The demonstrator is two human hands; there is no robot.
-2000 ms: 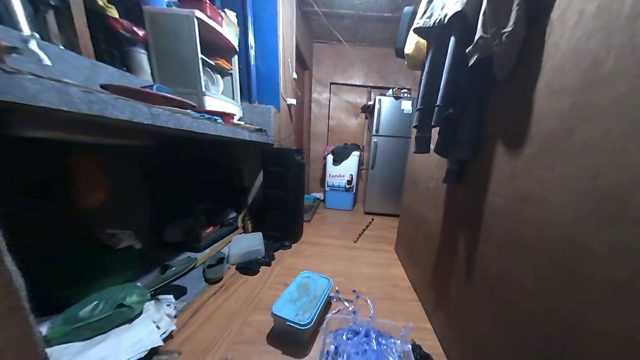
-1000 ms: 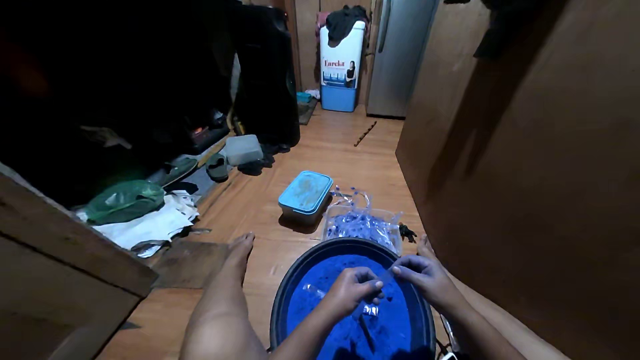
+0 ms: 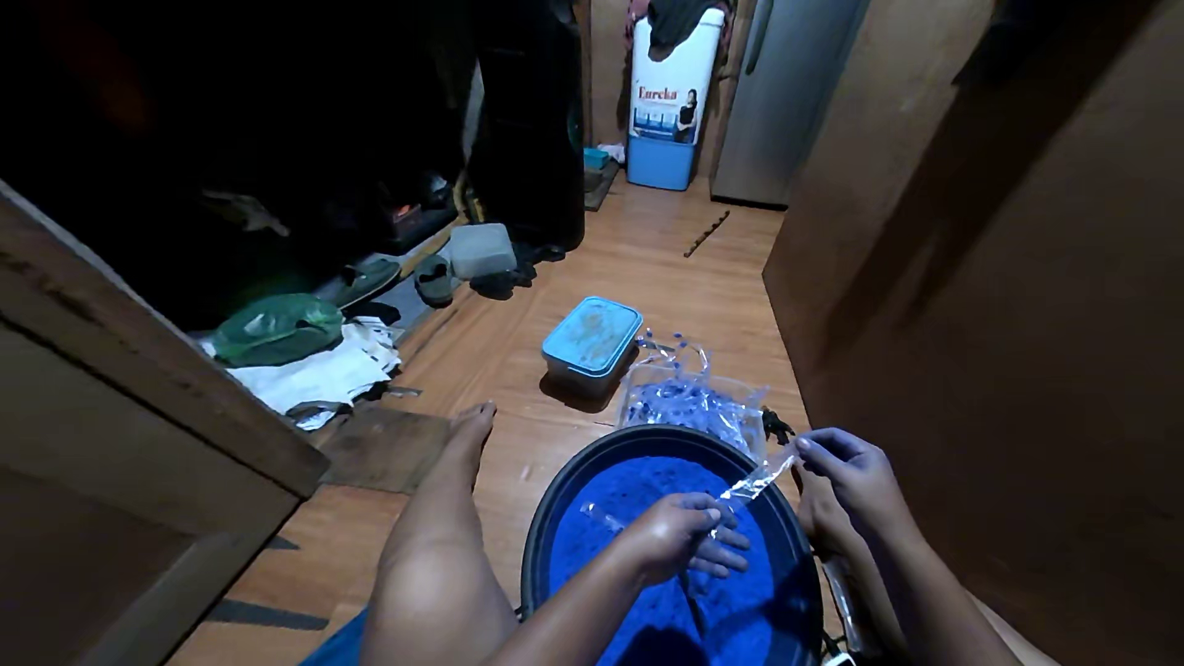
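A narrow clear plastic bag [image 3: 757, 483] is stretched between my two hands above a black-rimmed tub [image 3: 540, 546] of blue powder [image 3: 638, 481]. My left hand [image 3: 680, 536] pinches its lower end between thumb and forefinger, the other fingers spread over the powder. My right hand [image 3: 846, 472] pinches the upper end near the tub's right rim. Another piece of clear plastic [image 3: 601, 518] lies on the powder. Just beyond the tub, a clear container [image 3: 698, 412] holds many blue-tinted plastic strips or small bags.
A food container with a light-blue lid [image 3: 594, 335] stands on the wooden floor ahead. Slippers [image 3: 433, 281], a green plastic bag [image 3: 279, 329] and white cloth or paper [image 3: 319, 375] lie left. A brown wall [image 3: 971, 370] rises on the right; a refrigerator [image 3: 777, 102] stands farther back.
The view has tilted down since the oldest frame, bringing the tub and hands into sight. Since one second ago my hands have moved apart, with the clear bag now stretched between them.
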